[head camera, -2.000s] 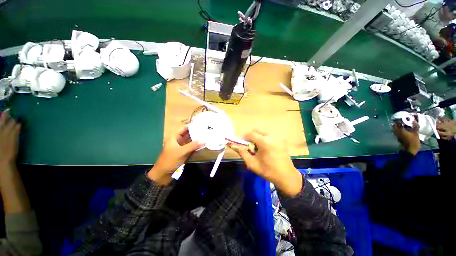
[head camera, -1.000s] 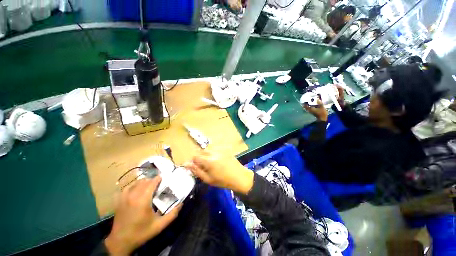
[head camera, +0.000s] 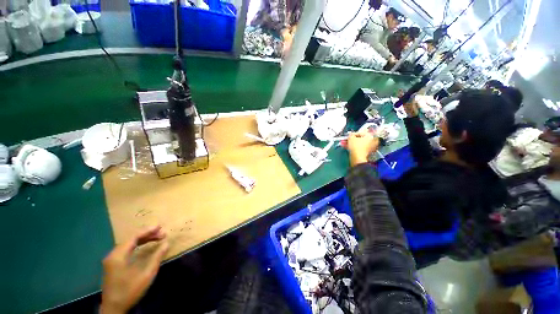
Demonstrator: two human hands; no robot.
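My left hand (head camera: 132,267) is empty, fingers apart, at the front left edge of the tan mat (head camera: 202,208). My right hand (head camera: 362,147) is stretched out to the right, beyond the mat, beside white housings with antennas. Its fingertips are small and blurred, so I cannot tell if it touches or holds one. A round white housing (head camera: 330,124) stands just behind it, and a white housing with an antenna (head camera: 307,156) lies to its left. A small white glue tube (head camera: 241,179) lies on the mat.
A black electric screwdriver (head camera: 182,122) hangs before the screw feeder (head camera: 178,167). White housings (head camera: 37,164) stand at left, another (head camera: 104,145) behind the mat's left corner. A blue bin (head camera: 277,245) of parts is below the bench edge. A person (head camera: 454,165) sits close at right.
The white housing that was in both hands is no longer in them. My right hand has moved far right; my left hand has opened. A round white housing now shows among the right-hand group.
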